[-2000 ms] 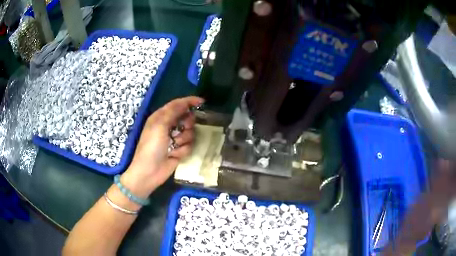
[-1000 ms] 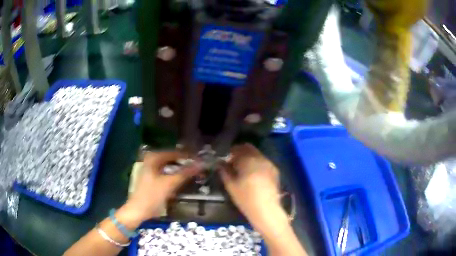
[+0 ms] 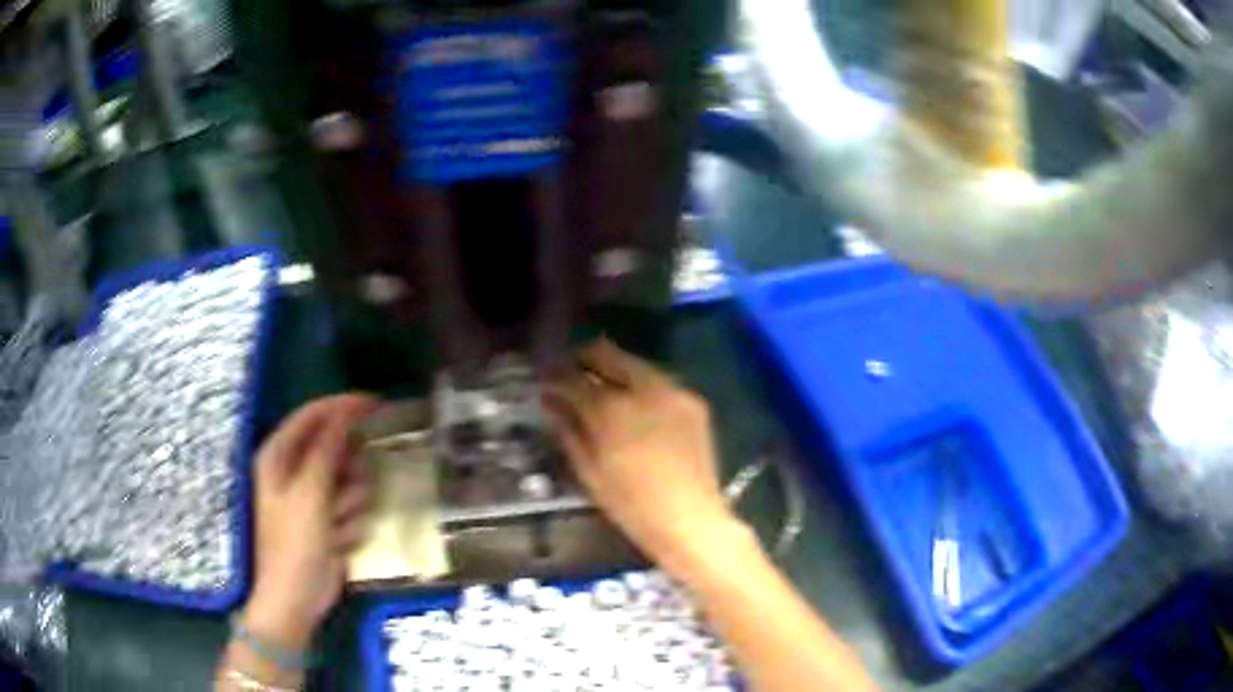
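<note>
The silvery press fixture (image 3: 503,466) sits under the dark press frame, with a small white part (image 3: 536,485) at its front. My right hand (image 3: 636,439) is at the fixture's right side, fingertips at its edge under the ram; blur hides whether they hold anything. My left hand (image 3: 308,493) is left of the fixture beside the cream pad (image 3: 403,521), fingers curled; I cannot tell whether a part is in them. The front blue tray (image 3: 375,646) full of white round parts lies below the fixture.
A heaped blue tray (image 3: 244,500) with a plastic bag stands at left. The right blue tray (image 3: 1007,354) holds a loose white part and tweezers (image 3: 948,534). The wrapped curved press handle (image 3: 947,203) crosses the upper right. Pliers-like handles (image 3: 784,500) lie beside my right wrist.
My view has shifted, moving the press left in the picture. My left hand has drawn away from the fixture to the left. My right hand, absent from the fixture two seconds ago, remains beside it.
</note>
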